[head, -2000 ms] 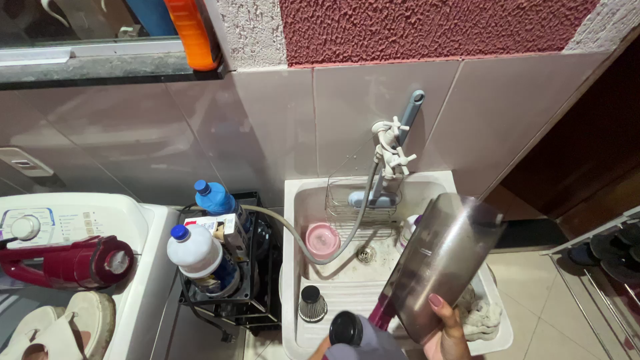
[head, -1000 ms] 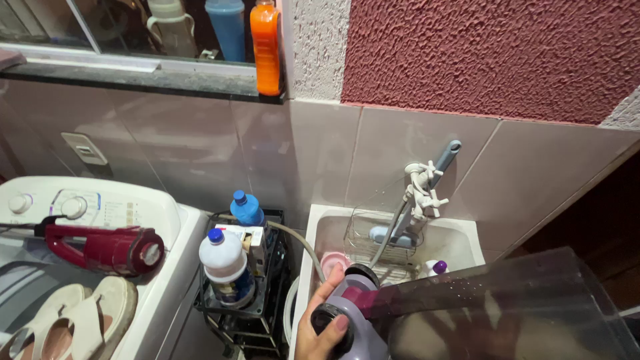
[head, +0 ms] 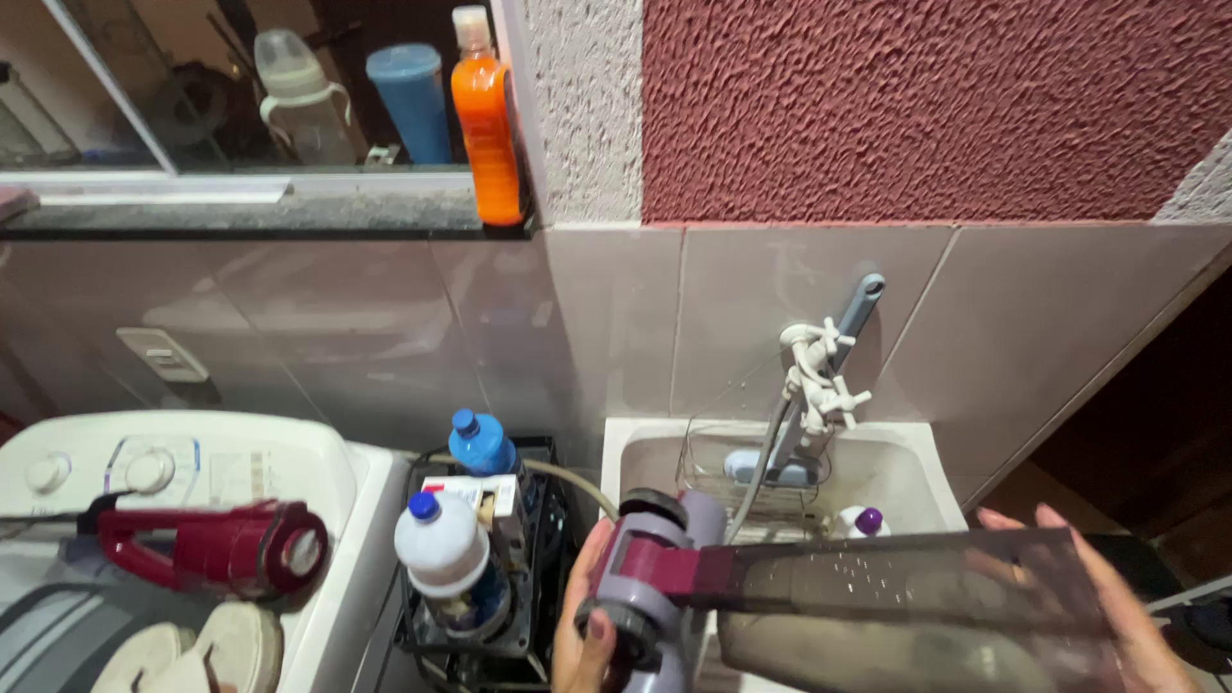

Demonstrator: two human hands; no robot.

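A vacuum cleaner's floor head (head: 640, 587), grey with a maroon neck and dark wheels, lies across the lower middle, joined to a smoky translucent plastic body (head: 905, 606) that reaches right. My left hand (head: 587, 616) grips the head at its wheeled end, thumb on a wheel. My right hand (head: 1107, 597) holds the far end of the translucent body, its fingers partly seen through the plastic. Both hands are over the front of a white laundry sink (head: 948, 481), whose basin is partly hidden. A maroon handheld vacuum body (head: 212, 549) rests on the washing machine at the left.
Left of the sink, a black rack (head: 539, 616) holds a blue bottle (head: 481, 445) and a white bottle (head: 443, 549). White taps (head: 823, 375) with a hose and a grey-handled brush (head: 855, 322) are at the wall. Sandals (head: 236, 645) lie on the washing machine (head: 356, 481). An orange bottle (head: 489, 135) stands on the sill.
The translucent body, steeply tilted two seconds ago, now lies nearly level. My left hand has come into fuller view around the floor head. The view has swung left and up.
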